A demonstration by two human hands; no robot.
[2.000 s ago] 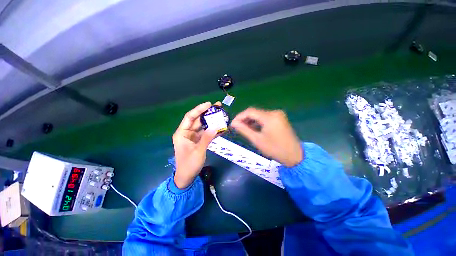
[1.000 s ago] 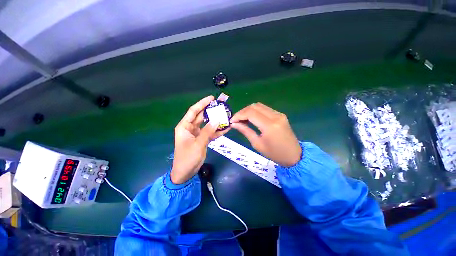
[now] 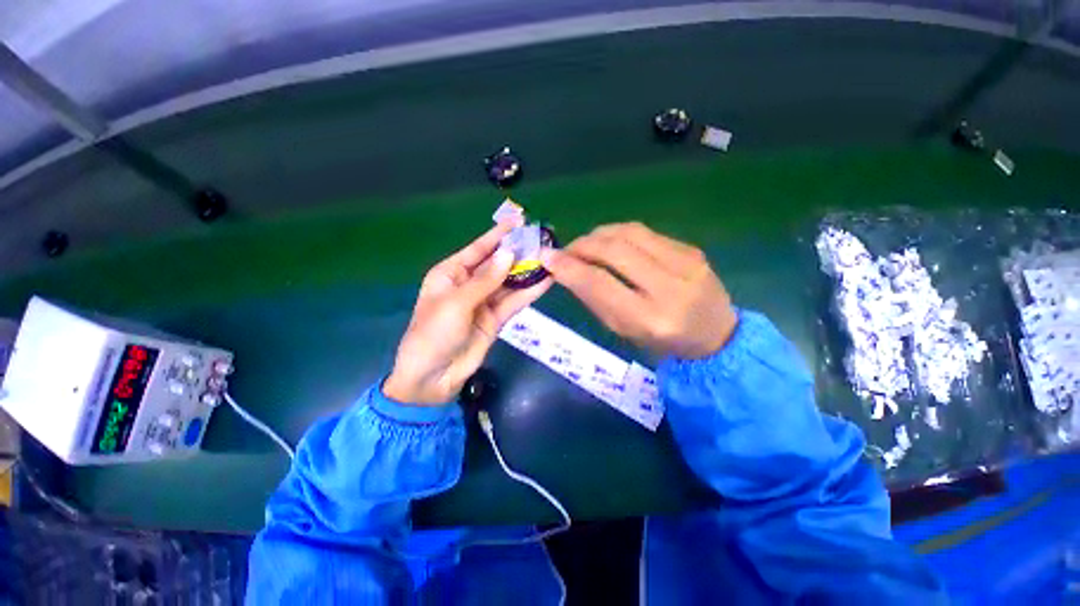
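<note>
My left hand (image 3: 444, 326) holds a round black circuit board assembly (image 3: 544, 275) between thumb and fingers, above the bench. A silver-white battery (image 3: 522, 244) with a yellow edge lies on its face. My right hand (image 3: 649, 288) has its thumb and index fingertips at the right side of the assembly, touching or nearly touching it; whether they pinch anything is hidden. A white adhesive pad sheet (image 3: 580, 366) with small dark marks lies under and right of my hands.
Board assemblies (image 3: 503, 167) stand along the back, some with batteries (image 3: 715, 139). A white power supply (image 3: 104, 381) is at left. A white cable (image 3: 522, 476) runs near a black disc (image 3: 477, 387). White parts (image 3: 906, 324) lie heaped on clear plastic at right.
My left hand has tilted the assembly, so the battery face shows less squarely. My right hand has moved in against its right side. The bench items have shifted left in view.
</note>
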